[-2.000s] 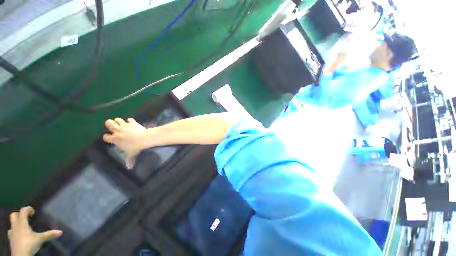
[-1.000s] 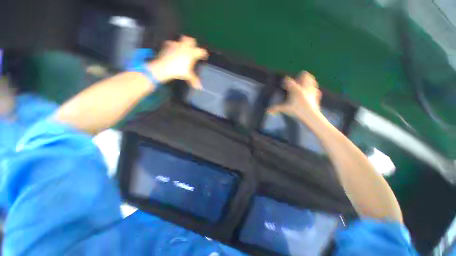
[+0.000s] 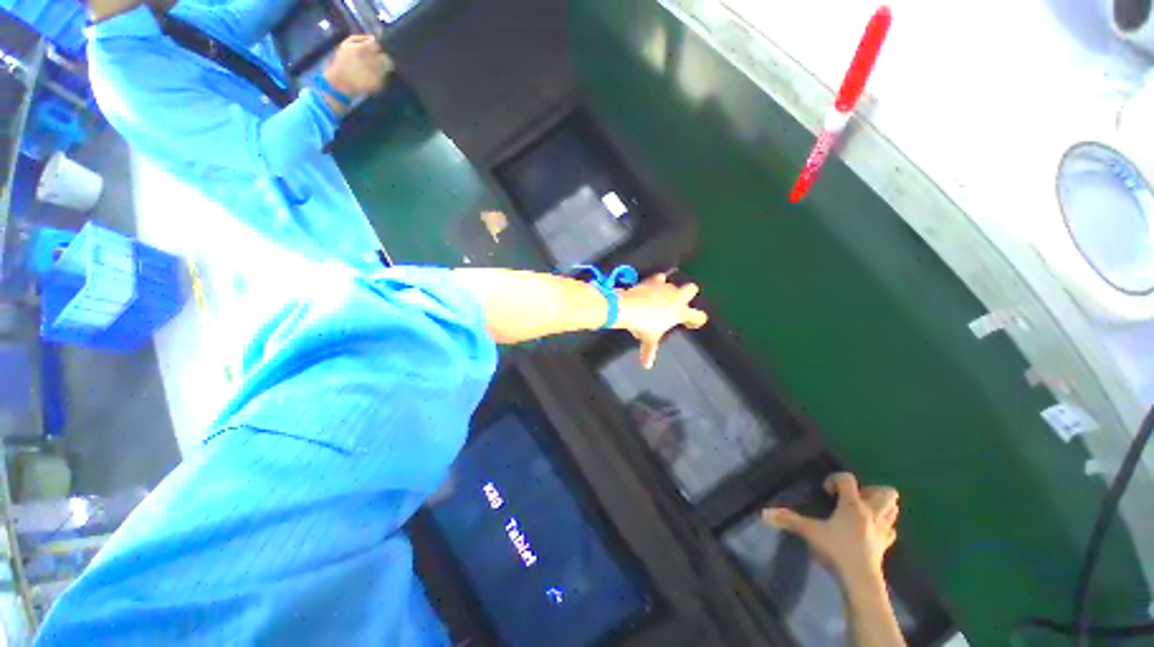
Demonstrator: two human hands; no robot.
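My left hand (image 3: pixel 658 314), with a blue wrist strap, is spread at the upper end of a tablet (image 3: pixel 696 411) in a black foam tray (image 3: pixel 581 405). My right hand (image 3: pixel 856 528) is spread over the outer edge of a second tablet (image 3: pixel 778 556), its thumb over the pocket; whether the fingertips touch is unclear. Both these screens are dark grey with reflections. A nearer tablet (image 3: pixel 538 537) is lit dark blue with white "Tablet" text. My left sleeve covers part of the tray near it.
Another foam tray with a tablet (image 3: pixel 557 183) lies beyond my left hand. A red marker (image 3: pixel 840 108) and a white roll (image 3: pixel 1107 215) are at the upper right. Another person's hand (image 3: pixel 359 66) is upper left. A blue basket (image 3: pixel 114 284) is far left.
The view has turned strongly, bringing the red marker and blue basket into view. Both hands are still spread at the outer-row tablets.
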